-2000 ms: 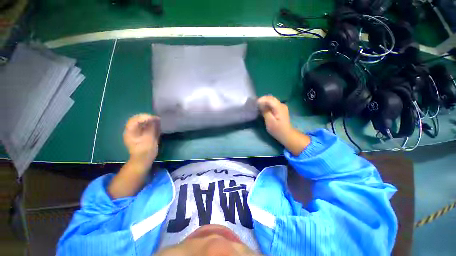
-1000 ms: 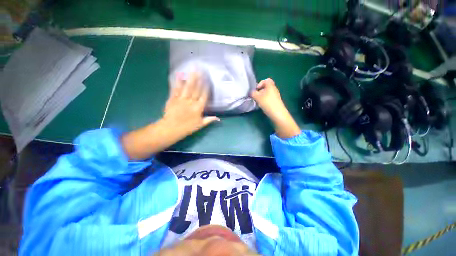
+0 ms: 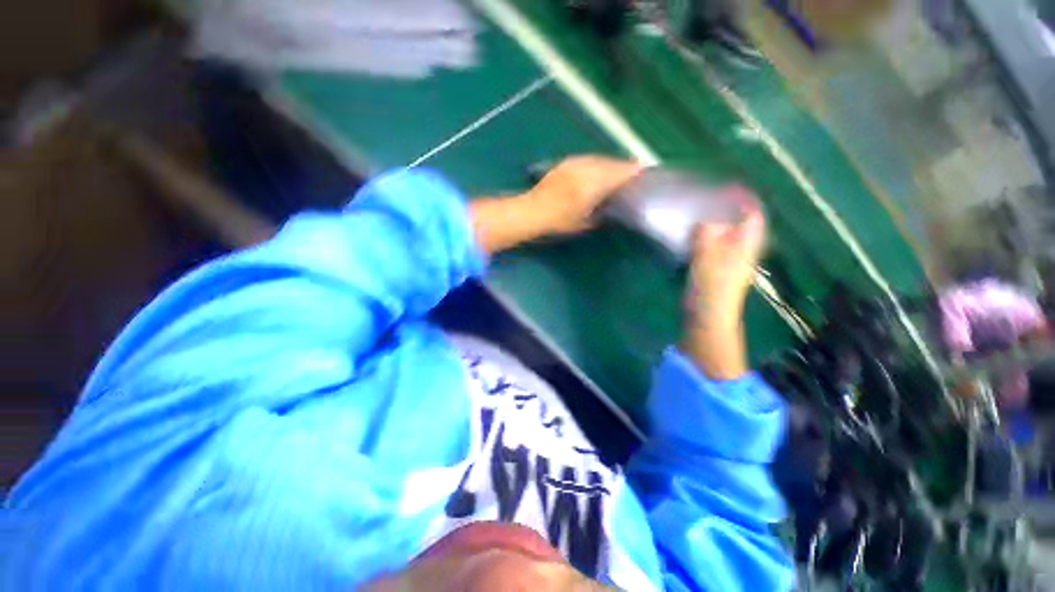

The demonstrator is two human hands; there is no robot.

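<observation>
The filled grey bag [image 3: 665,211] is blurred and seen partly edge-on, held above the green bench between my hands. My left hand [image 3: 578,193] grips its left side. My right hand [image 3: 727,237] grips its right side with the thumb on top. The bag looks small and foreshortened here, and its contents and mouth cannot be made out.
The green bench [image 3: 555,295] runs diagonally with white lines. The flat stack of grey bags [image 3: 336,35] is at the upper left. Black headsets [image 3: 856,428] with pale wires are piled at the lower right. A person in pink headwear [image 3: 989,318] is at the far right.
The view has turned, so the bench now slants and the headsets sit lower right. My left hand has gone from flat on the bag to its side; both hands now hold the bag up.
</observation>
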